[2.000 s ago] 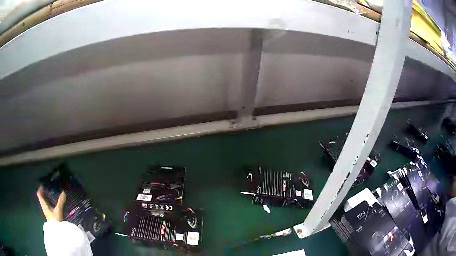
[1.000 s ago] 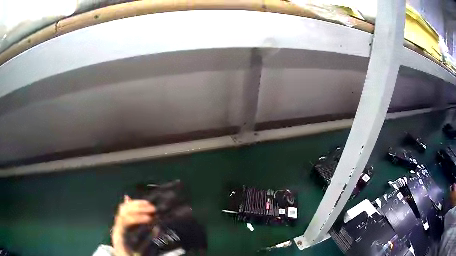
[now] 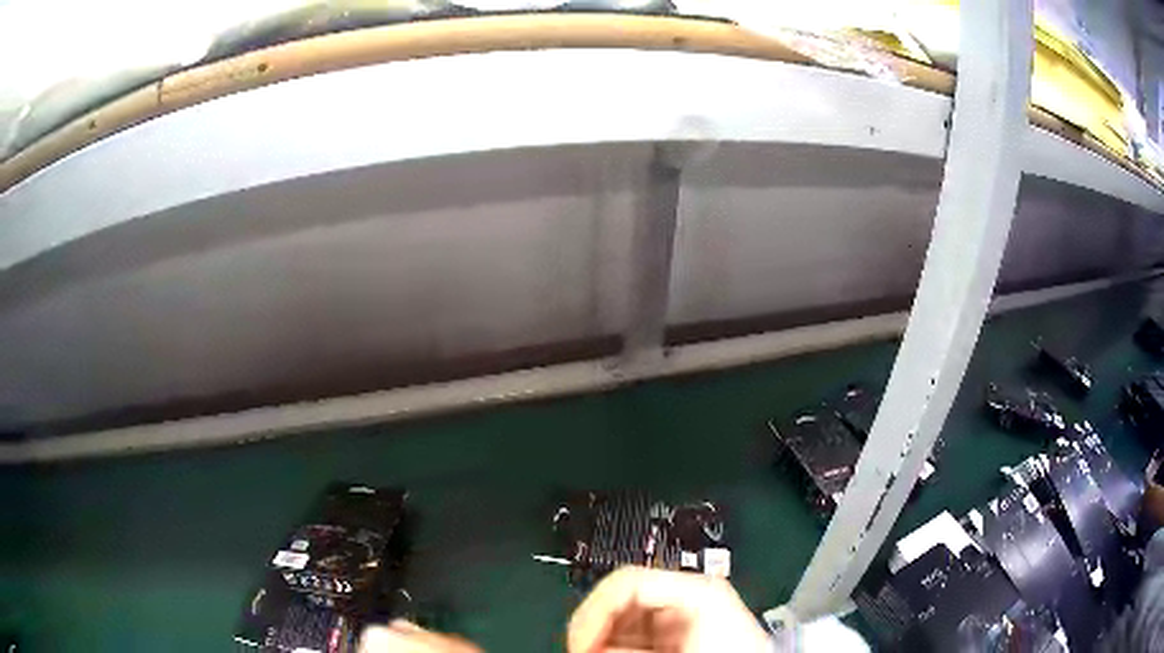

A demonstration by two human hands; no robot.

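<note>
My right hand (image 3: 664, 615) is at the bottom edge, fingers curled, in front of the near side of a black retail box (image 3: 615, 526). Its palm side is cut off, so I cannot tell whether it holds anything. Only a small part of my left hand (image 3: 415, 639) shows at the bottom edge, further left; its fingertips and anything in it are hidden. Two overlapping black boxes (image 3: 347, 536) lie on the green belt (image 3: 479, 478) at the left, the nearer one cut off by the bottom edge.
A slanting grey-white post (image 3: 938, 306) stands right of centre, with black boxes (image 3: 823, 447) partly behind it. Right of it is a fanned pile of black cartons (image 3: 1021, 542) with a white card (image 3: 933, 538). More boxes lie beyond. A person's sleeve (image 3: 1140, 600) is at the right edge.
The black box my left hand held is no longer visible in it, and that hand is lower, mostly out of view. My right hand has come into view. The boxes on the belt now appear further left.
</note>
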